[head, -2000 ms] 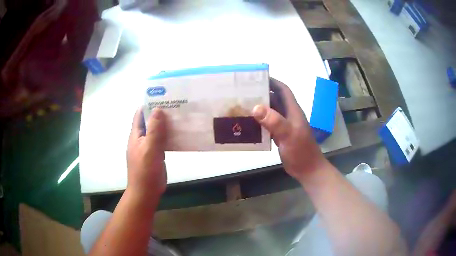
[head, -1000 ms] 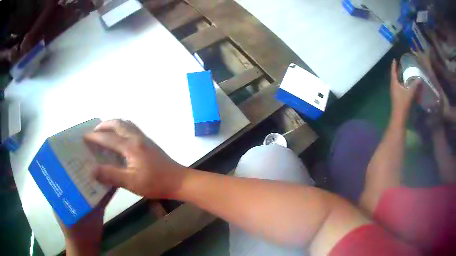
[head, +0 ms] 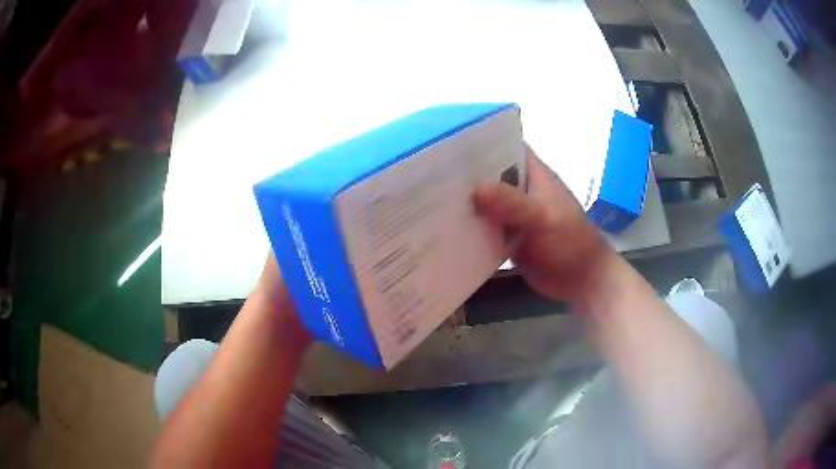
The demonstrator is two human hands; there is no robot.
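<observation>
A closed retail box [head: 431, 229] is held up over the near edge of the white table [head: 220, 266]. It is tilted, with its white back panel with small grey text towards me and its blue long side and blue end showing. My right hand [head: 550, 229] grips the right end, thumb on the back panel. My left hand [head: 286, 298] is at the lower left, mostly hidden behind the box; its fingers are out of sight.
A second closed blue box [head: 625, 169] stands at the table's right edge. A neighbour's box [head: 759, 238] is beyond the pallet [head: 683, 137]. An open box [head: 213, 41] is at the far left. Brown cardboard [head: 92, 403] lies on the green floor. A clear bottle [head: 446, 451] is between my legs.
The box has turned from its logo front to its text back, with its blue end now towards the left. My view has swung right and back, and my left hand has gone behind the box.
</observation>
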